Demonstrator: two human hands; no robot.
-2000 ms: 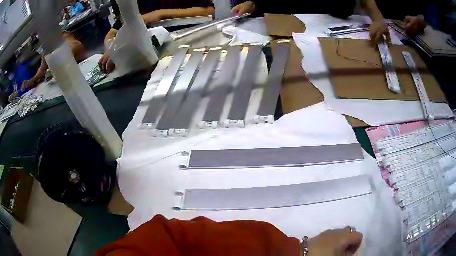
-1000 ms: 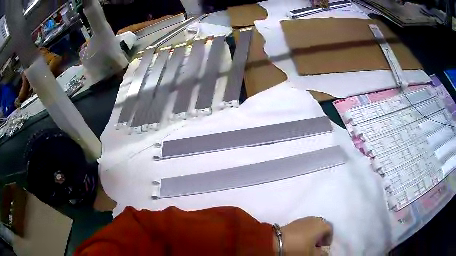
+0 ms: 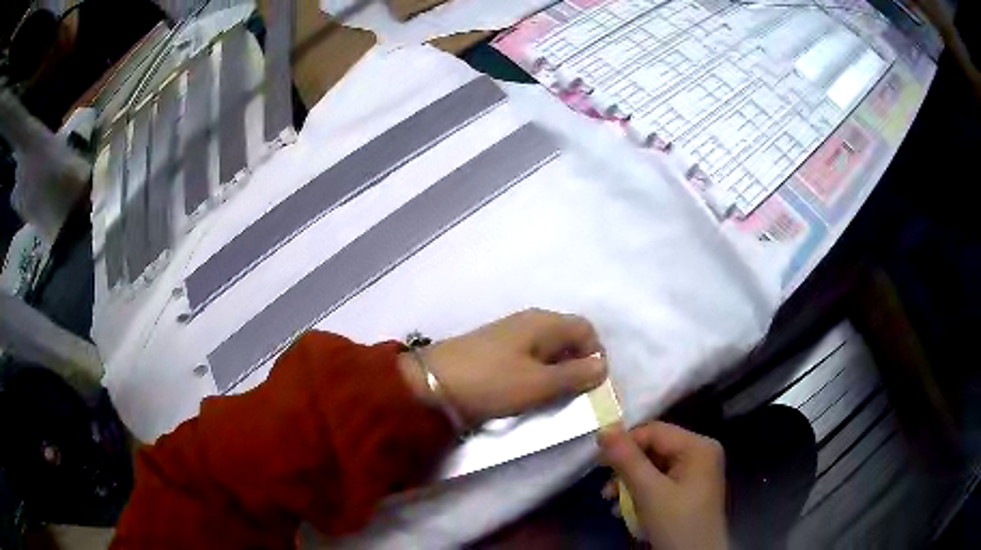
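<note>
A bright white or silver flat strip (image 3: 522,438) lies at the near edge of the white padding cloth (image 3: 656,258), partly under my left forearm. A short band of pale yellow masking tape (image 3: 606,405) crosses its right end. My left hand (image 3: 516,363) is over the strip end, its fingertips closed on the upper end of the tape. My right hand (image 3: 676,478) pinches the tape just below the strip edge, and a tail of tape hangs under the fingers. The strip's left end is hidden by my red sleeve.
Two grey strips (image 3: 350,193) lie side by side beyond my left arm. More grey strips (image 3: 199,140) are at the far left. White strips on a pink and blue printed sheet (image 3: 769,220) are at the upper right. Rows of strips (image 3: 861,430) show low at the right, beside my dark-clothed leg.
The view has turned to the right and down. My left hand has come to the strip end with the tape. My right hand, the tape and the white strip now show.
</note>
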